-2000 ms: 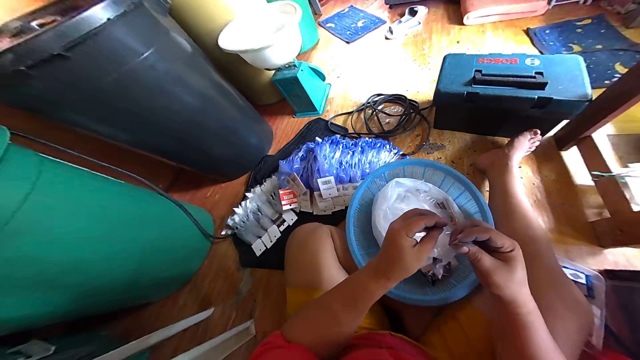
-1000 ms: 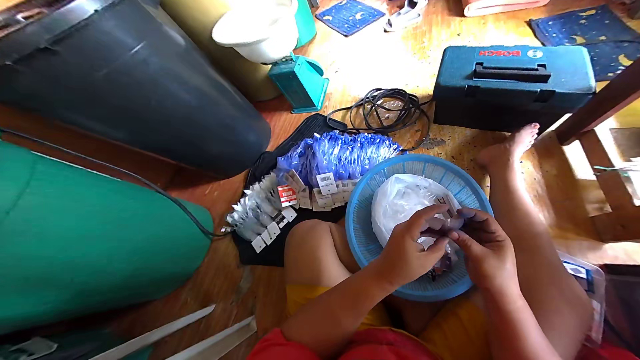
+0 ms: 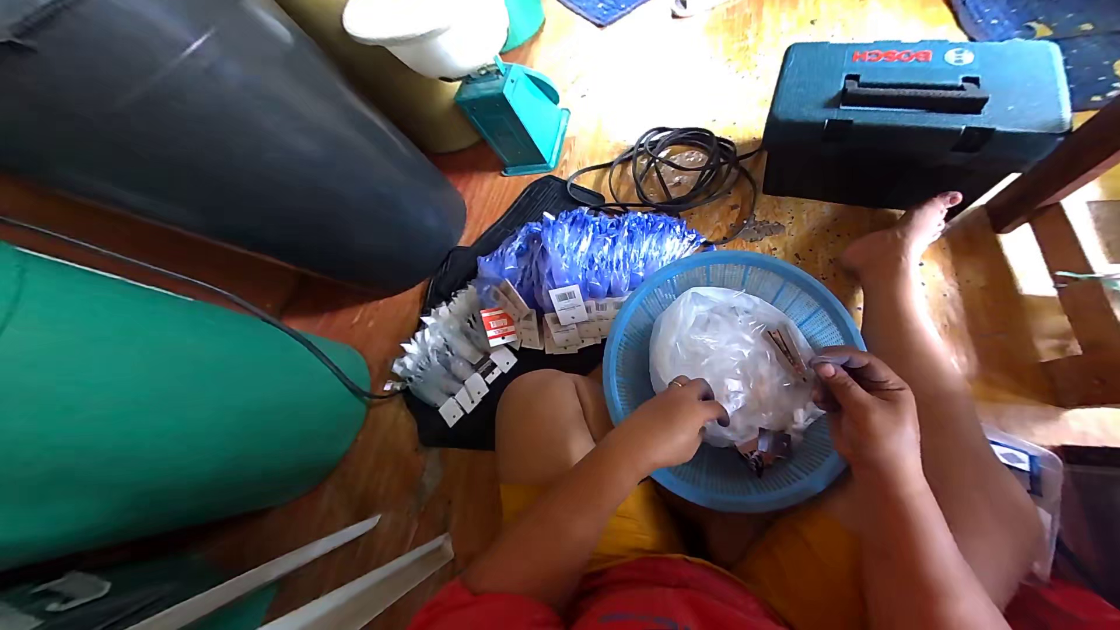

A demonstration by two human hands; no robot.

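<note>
A round blue plastic basket (image 3: 731, 500) rests between my legs, with a clear plastic bag (image 3: 709, 337) of small items in it. My left hand (image 3: 682, 420) is over the bag's near left part, fingers curled; whether they grip anything cannot be told. My right hand (image 3: 862, 394) pinches a small, thin, clear piece at the bag's right side. Small dark packets (image 3: 764, 451) lie at the bag's near edge. Left of the basket, blue plastic packets (image 3: 604, 254) with white tags and clear packets (image 3: 442, 350) with white cards are lined up on a black cloth (image 3: 472, 430).
A Bosch tool case (image 3: 914, 122) stands at the back right, beside a coiled black cable (image 3: 678, 171). A green scale (image 3: 516, 114) with a white bowl (image 3: 429, 35) is behind. A black bin (image 3: 262, 140) and a green container (image 3: 166, 394) fill the left side. A wooden post (image 3: 1059, 166) is at right.
My hands were together above the bag and are now apart, the left one nearer the basket's left side and the right one at its right. More of the bag shows between them.
</note>
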